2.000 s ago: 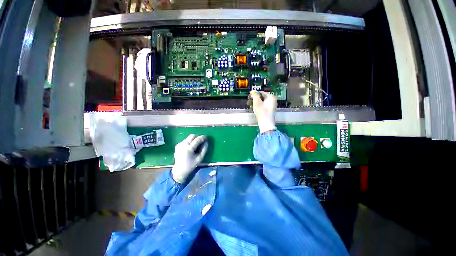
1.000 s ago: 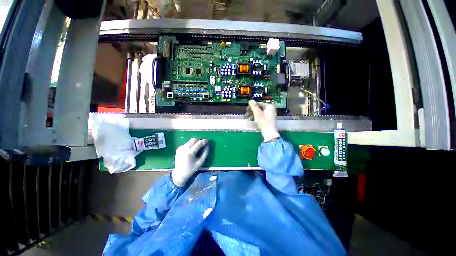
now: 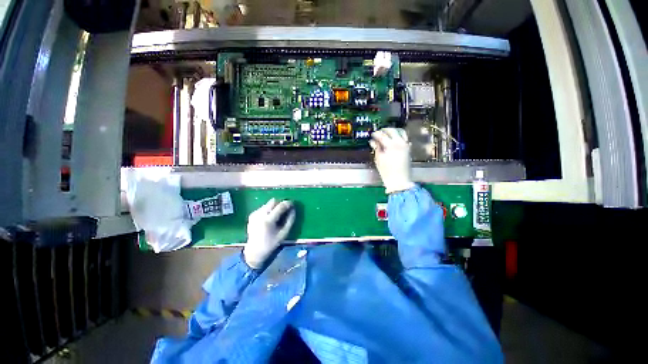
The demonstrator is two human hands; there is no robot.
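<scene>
A green populated circuit board lies between the silver conveyor rails, with two orange-copper blocks right of its middle. My right hand, in a white glove, is over the front rail with its bent fingertips at the board's front right edge. Whether the fingers hold something small is too blurred to tell. My left hand, also gloved in white, rests half curled on the green control panel. No object shows in it, but its palm side is hidden.
A crumpled white cloth or bag and a printed tube lie at the panel's left end. Another tube stands across its right end, beside a pale button. White machine frame posts rise on both sides.
My right hand has moved right along the board's front edge. Its sleeve now covers most of the orange-red knob, and a red button shows left of the sleeve. My left hand has stayed put.
</scene>
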